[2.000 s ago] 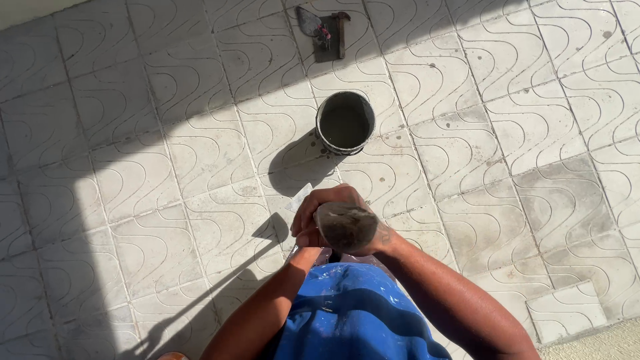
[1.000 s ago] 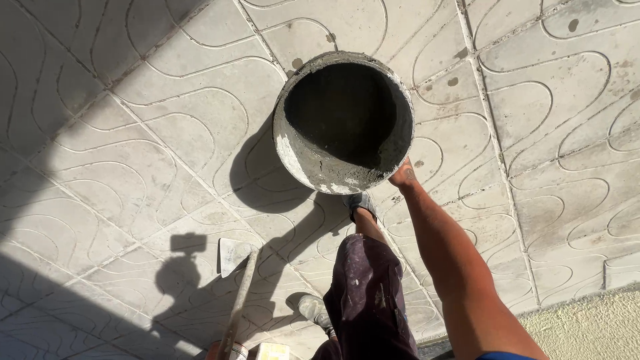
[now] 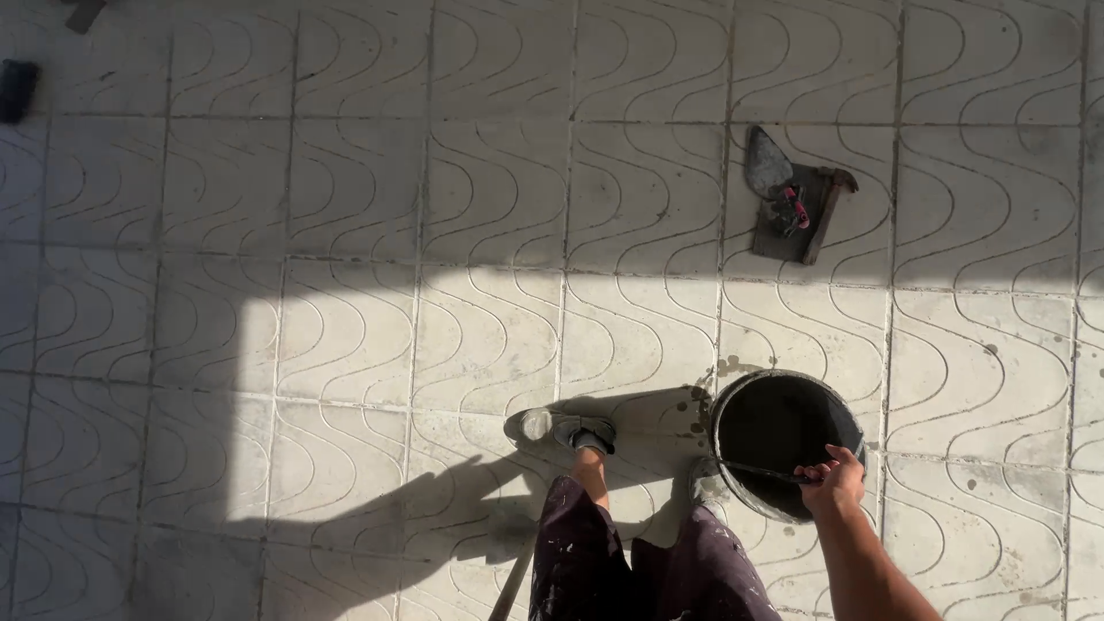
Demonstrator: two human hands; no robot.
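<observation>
My right hand [image 3: 835, 483] is closed on the handle of a dark, cement-smeared bucket [image 3: 721, 431], over the bucket's right part. The bucket's inside is dark, so its contents cannot be made out. Its rim is beside my right foot. My left hand is out of the frame. At the bottom, left of my legs, a long wooden handle [image 3: 515, 578] of a tool runs up to a blurred head in shadow; what grips it is hidden.
On the shaded wave-patterned paving tiles [image 3: 638, 336] lie a pointing trowel [image 3: 767, 161], a flat dark plate [image 3: 776, 246] and a hammer [image 3: 825, 216]. A dark object [image 3: 17, 90] is at the far left edge. Wet spots mark the tiles beside the bucket.
Two seconds ago both hands were together near my body and the bucket stood apart from them. My right hand has since taken hold of the bucket. The view has shifted a lot.
</observation>
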